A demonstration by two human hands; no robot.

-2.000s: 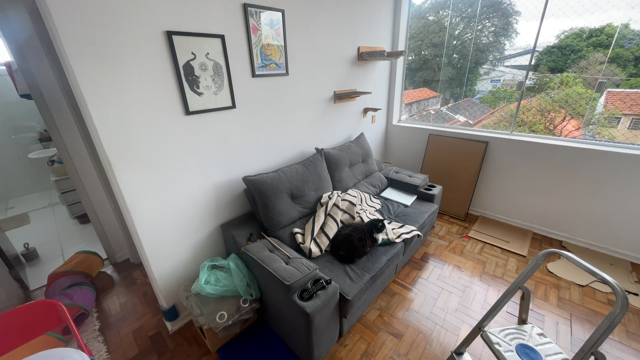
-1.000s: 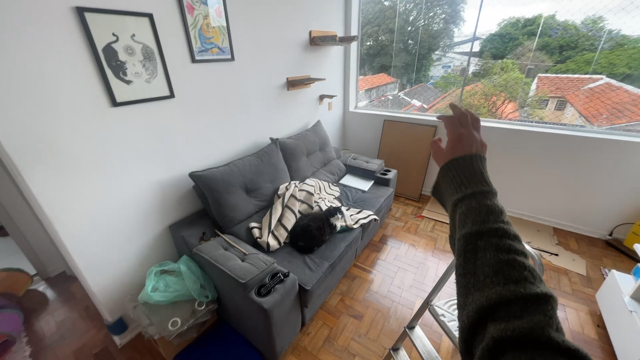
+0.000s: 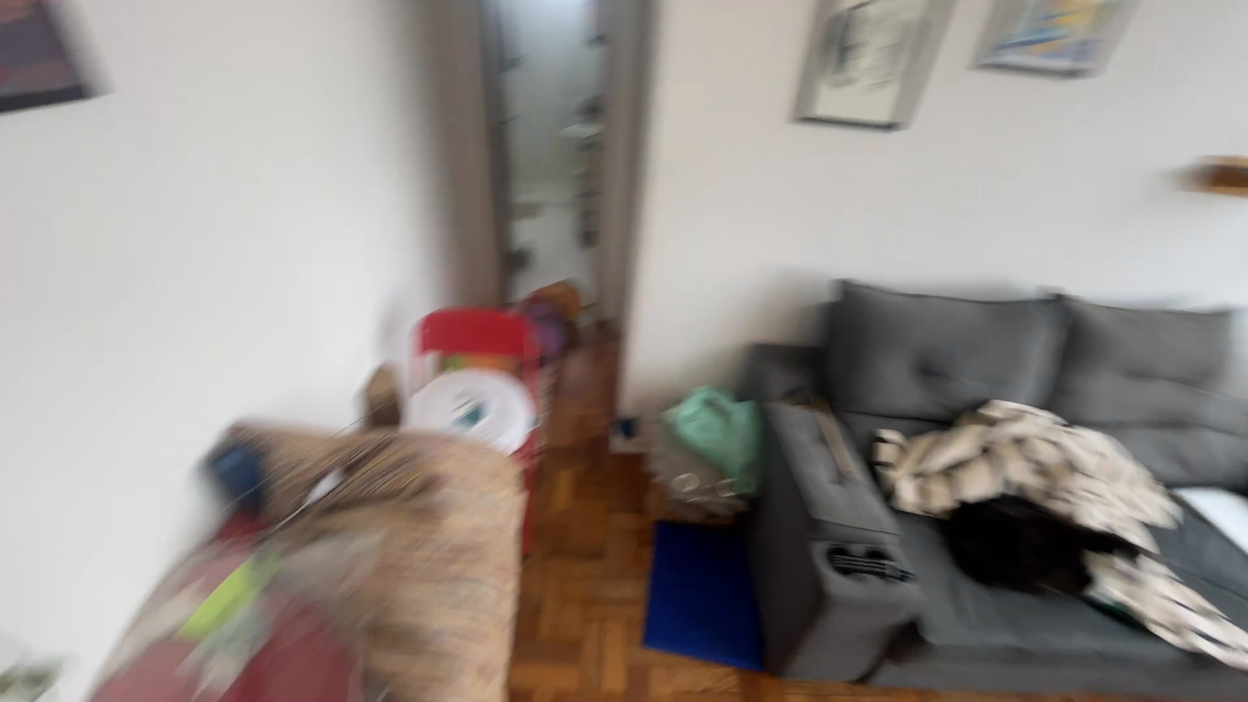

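Observation:
Neither my left hand nor my right hand shows in the head view at this moment. The frame is strongly blurred. On the right stands a grey fabric sofa [image 3: 951,361] with a cream and dark striped blanket [image 3: 1043,453] on its seat. A black furry animal [image 3: 1014,546], its details unclear, lies against the blanket. At the lower left is a surface with a beige patterned cover [image 3: 458,546], bearing a bundle of thin strands [image 3: 361,478], a lime-green item [image 3: 229,597] and dark red cloth [image 3: 297,653].
A red chair [image 3: 478,331] with a round white object [image 3: 473,408] in front of it stands near a doorway [image 3: 551,146]. Beside the sofa are a green plastic bag [image 3: 717,434] and a blue mat [image 3: 700,595] on the parquet floor [image 3: 575,507]. Framed pictures [image 3: 863,63] hang above.
The view has swung far to the left. The raised hand and dark sleeve seen one second ago are out of view, as are the stepladder and window.

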